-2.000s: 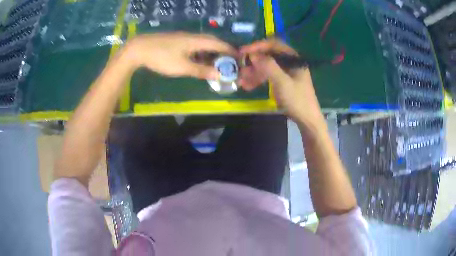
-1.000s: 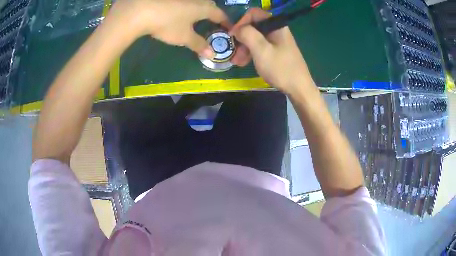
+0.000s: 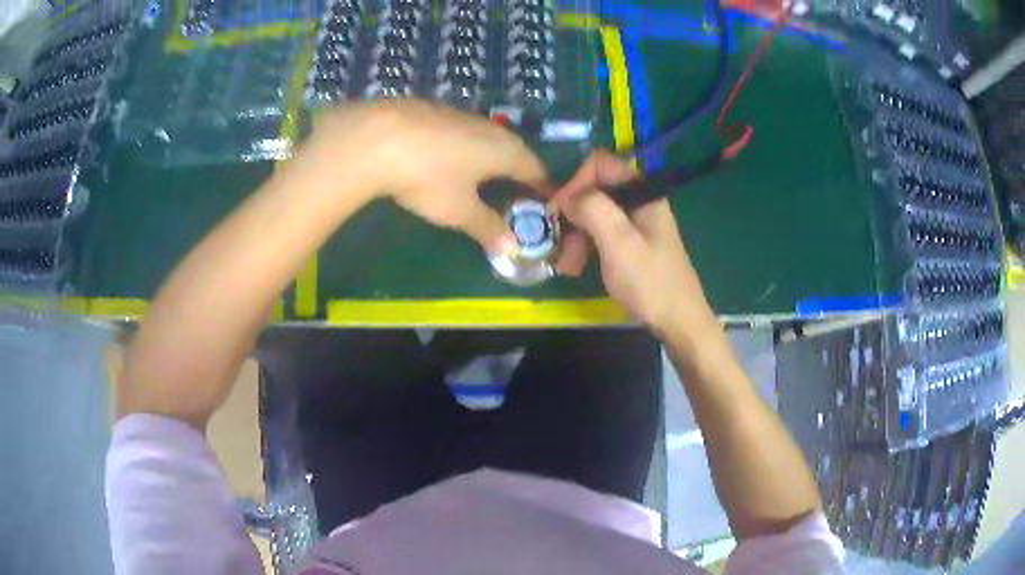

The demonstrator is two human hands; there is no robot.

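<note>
A small round speaker driver (image 3: 531,228) with a pale centre sits on the silver round test base (image 3: 524,270) on the green mat. My left hand (image 3: 455,174) curves over from the left, with fingertips gripping the driver's edge. My right hand (image 3: 616,230) holds the black test probe (image 3: 665,185) at the driver's right side. The probe's tip is hidden by my fingers. A red wire leaves the probe's rear toward the upper right.
A clear tray (image 3: 461,51) with rows of dark parts lies beyond my hands. An empty clear tray (image 3: 214,107) is at upper left. Filled trays stand at far left (image 3: 39,157) and right (image 3: 927,191). Yellow tape (image 3: 472,312) runs along the mat's near edge. Stacked trays (image 3: 899,461) are at lower right.
The view has shifted, so the bench and hands sit lower in the picture than a second ago and the centre tray shows again. Both hands stay at the driver and base.
</note>
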